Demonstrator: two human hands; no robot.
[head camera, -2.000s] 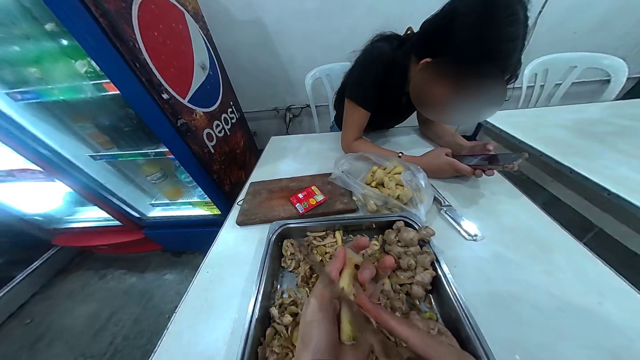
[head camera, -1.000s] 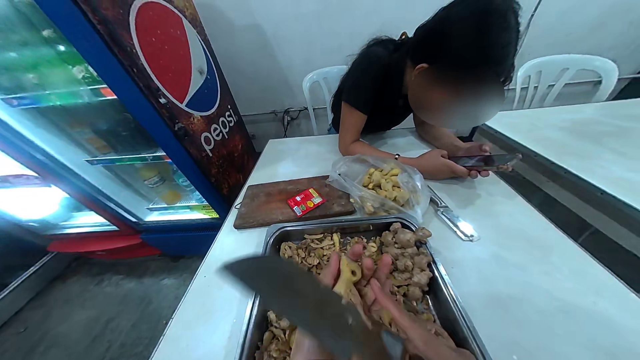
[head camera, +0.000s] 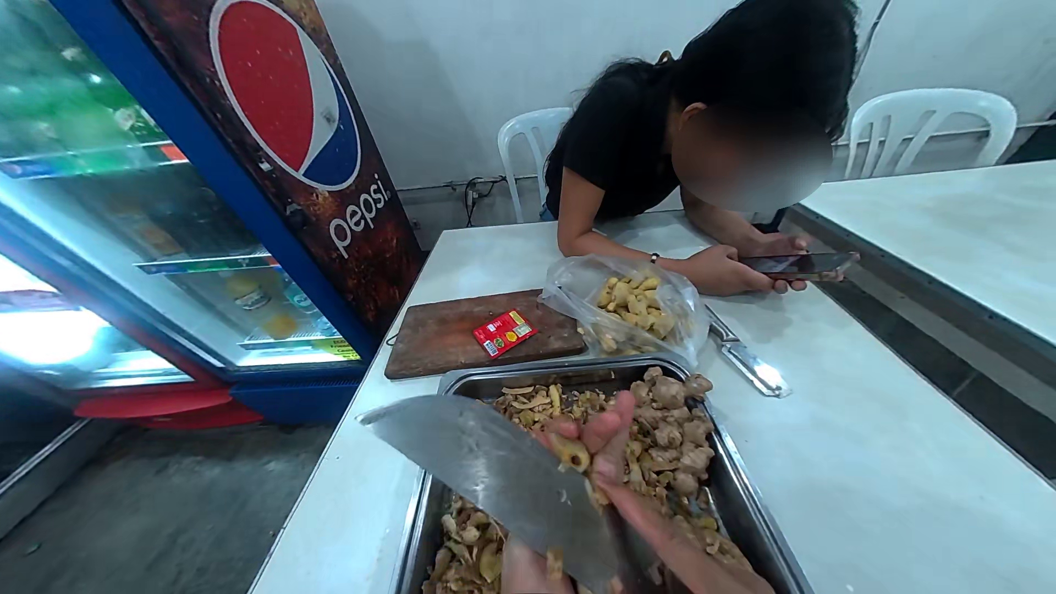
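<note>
My right hand (head camera: 660, 528) grips a broad-bladed knife (head camera: 495, 474), its blade slanting up to the left over a metal tray (head camera: 763, 520). Behind the blade, my left hand (head camera: 606, 429) holds a piece of ginger root (head camera: 569, 452) in its fingers; the blade hides much of that hand. Unpeeled ginger (head camera: 672, 421) is heaped along the tray's right side, and peelings (head camera: 474, 544) lie at its left and far end. Beyond the tray, a clear plastic bag (head camera: 685, 309) holds peeled yellow pieces (head camera: 635, 304).
A wooden cutting board (head camera: 437, 334) bears a red packet (head camera: 504, 333). A peeler-like metal tool (head camera: 751, 363) lies right of the bag. Across the table (head camera: 858, 462) a person (head camera: 619, 148) leans on it with a phone (head camera: 800, 266). A drinks fridge (head camera: 272, 313) stands at left.
The knife blade, blurred and low across the ginger two seconds ago, now reaches up and left over the tray's left edge. The ginger piece has tilted in my left hand.
</note>
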